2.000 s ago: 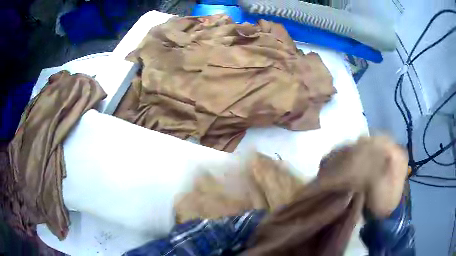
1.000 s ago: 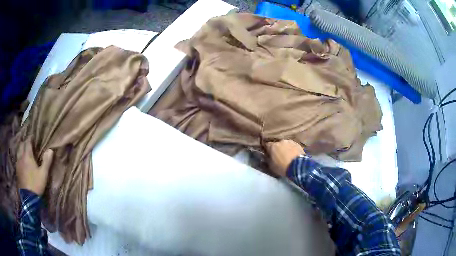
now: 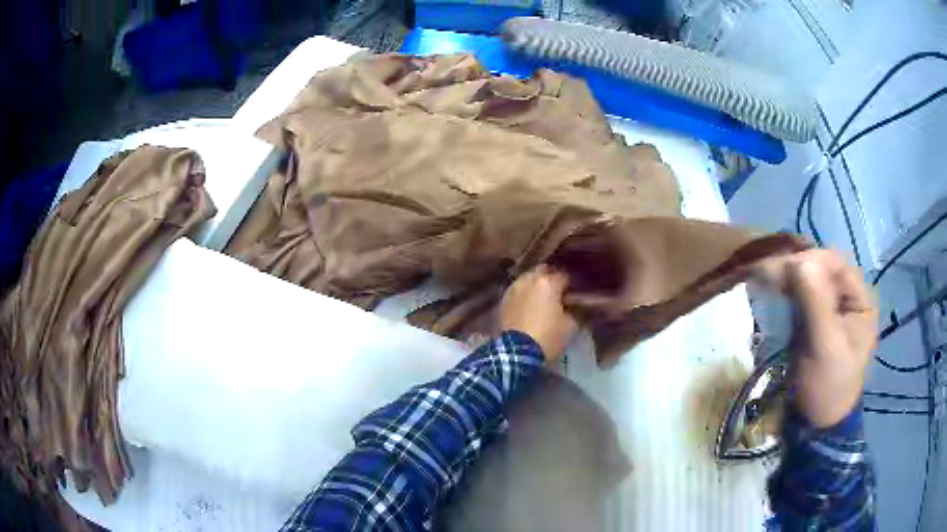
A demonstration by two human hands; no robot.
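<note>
A brown garment piece (image 3: 665,265) is stretched between my hands over the right part of the table. My left hand (image 3: 538,310) grips its near left part beside the heap. My right hand (image 3: 834,327), slightly blurred, holds its right end, raised near the table's right edge. A crumpled brown heap (image 3: 415,166) lies behind, at the far side. The white padded board (image 3: 249,358) is in front, partly covered by my left sleeve. Brown folded pieces (image 3: 88,301) hang over its left end. The iron (image 3: 753,416) stands at the right, partly hidden by my right hand and sleeve.
A grey striped padded board (image 3: 665,73) lies on a blue base (image 3: 623,99) at the far edge. A brown scorch stain (image 3: 714,400) marks the white cover beside the iron. Black cables (image 3: 846,208) hang by the wall at right.
My left hand has moved from the hanging pieces to the garment piece at the heap. My right hand has moved from the heap to the right, drawing the piece out. The view has shifted.
</note>
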